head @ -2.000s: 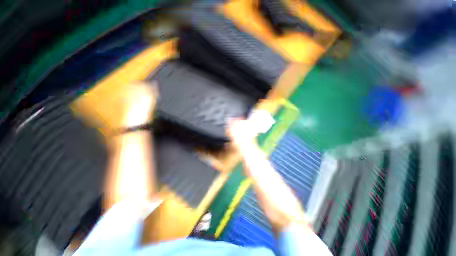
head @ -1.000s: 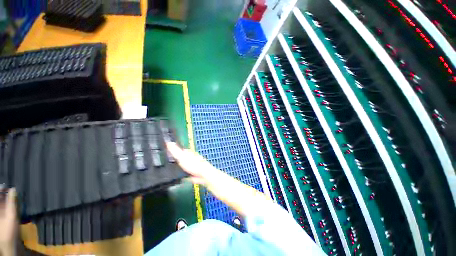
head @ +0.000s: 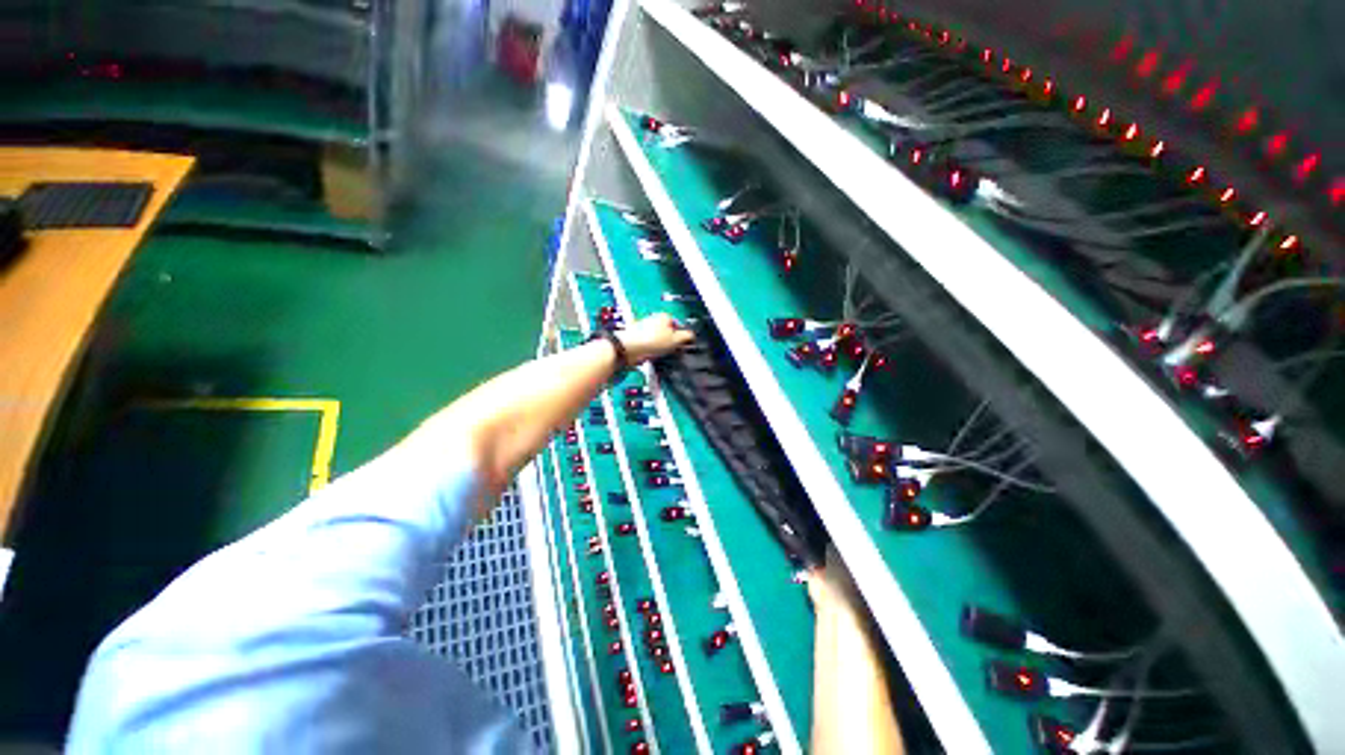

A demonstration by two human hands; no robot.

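Note:
A black slotted tray point(head: 738, 450) lies inside a middle tier of the rack, over the green shelf surface and behind a white shelf edge. My left hand point(head: 657, 338), with a dark band at the wrist, holds the tray's far end. My right hand point(head: 823, 572) is at the tray's near end, its fingers partly hidden by the tray and the shelf edge above. What lies in the tray's grooves is too dark to tell.
Rack tiers above and below hold black devices point(head: 903, 510) with red lights on white leads. The white front edge point(head: 1033, 310) of an upper shelf curves close at right. A bench point(head: 59, 310) with a dark tray point(head: 86, 205) is at left. Blue grating point(head: 480, 634) lies beside the rack.
The view has turned from the bench to the rack. The tray held over the bench is now inside a rack tier, with both arms reaching in.

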